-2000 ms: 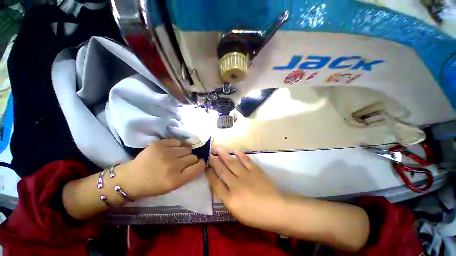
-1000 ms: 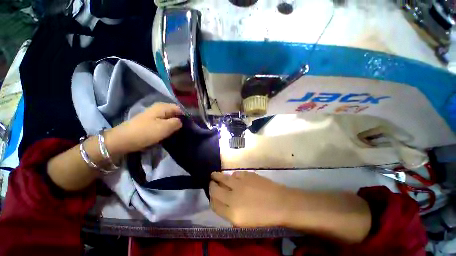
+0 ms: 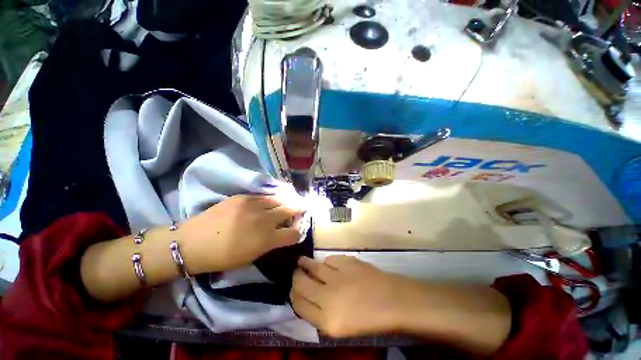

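Observation:
My left hand (image 3: pixel 246 228) presses on a light-grey and black garment (image 3: pixel 151 144) heaped left of the needle, its fingertips in the glare at the needle. My right hand (image 3: pixel 344 295) lies at the front of the bed, its fingertips on the edge of the black fabric (image 3: pixel 285 271). The white sewing machine (image 3: pixel 358 67) has a blue stripe and "JACK" lettering. A cream tension dial (image 3: pixel 377 171) and a dark grey knurled screw (image 3: pixel 341 214) sit right of the needle. Glare hides the presser foot and needle.
Red-handled scissors (image 3: pixel 573 271) lie at the right of the bed. Black fabric (image 3: pixel 70 155) spreads at the far left. A ruler-like strip (image 3: pixel 211 332) runs along the table's front edge. Coiled pale thread or cord (image 3: pixel 288 17) is at the top of the machine head.
My left hand has moved right and down, from holding the black fabric open to the needle. The garment's grey part now reaches under my right hand. The view has shifted, showing more of the machine's top.

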